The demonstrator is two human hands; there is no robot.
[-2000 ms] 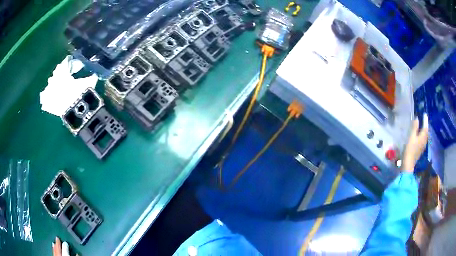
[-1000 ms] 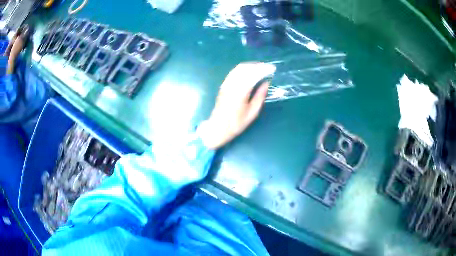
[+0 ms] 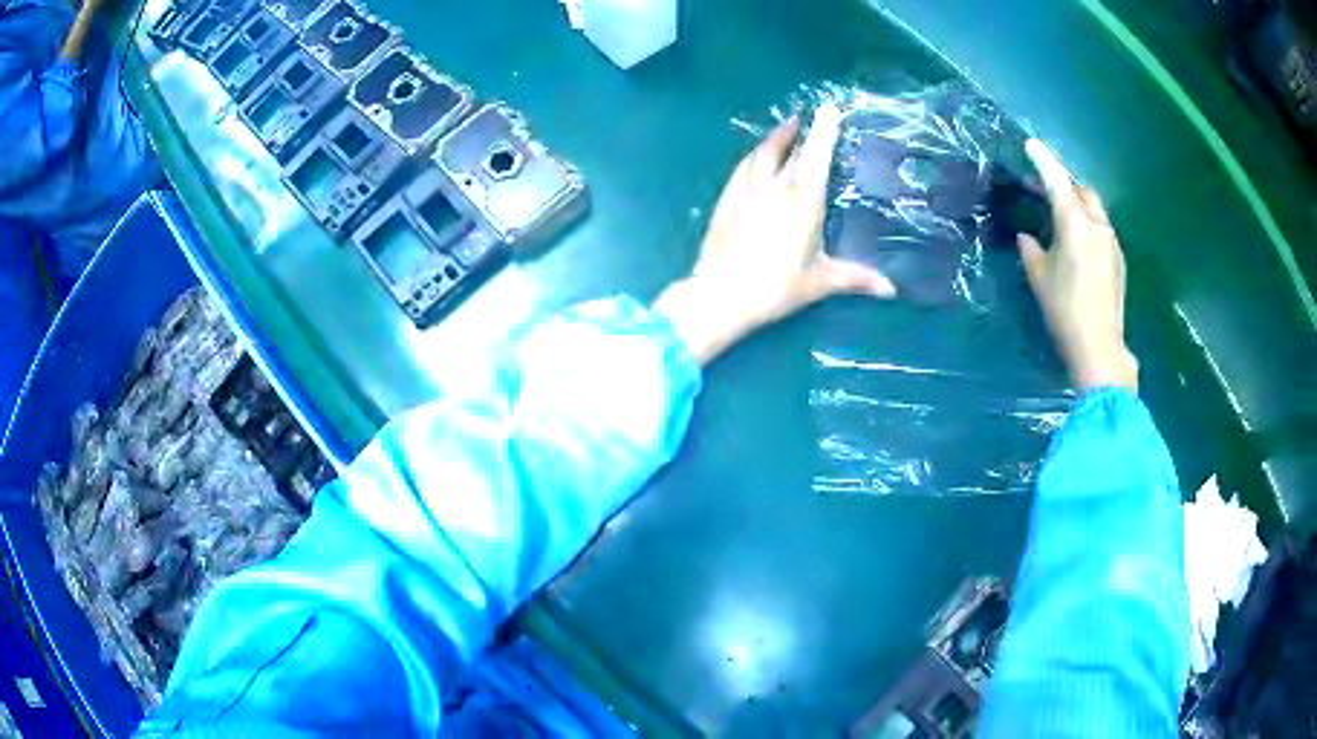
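Note:
A clear plastic bag (image 3: 924, 217) with dark parts inside lies on the green bench in front of me. My left hand (image 3: 773, 238) is at its left edge, with the thumb reaching over its lower left corner. My right hand (image 3: 1076, 267) holds its right edge, fingers curved around a dark part there. The crinkled film hides what the parts are. A flat clear bag (image 3: 932, 433) lies just below it, between my forearms. An open dark housing (image 3: 961, 650) is partly hidden by my right sleeve and cut off by the lower edge.
A row of open housings (image 3: 412, 238) stands at the upper left. A deep blue bin (image 3: 267, 383) with silvery wrapped pieces is beside the bench. A white container (image 3: 628, 29) is at the top, a white cloth (image 3: 1220, 556) at the right. Another person's blue sleeve (image 3: 72, 159) shows upper left.
The view has turned. My left hand has moved from the flat clear bag to the filled bag, and my right hand has come into view on its other side.

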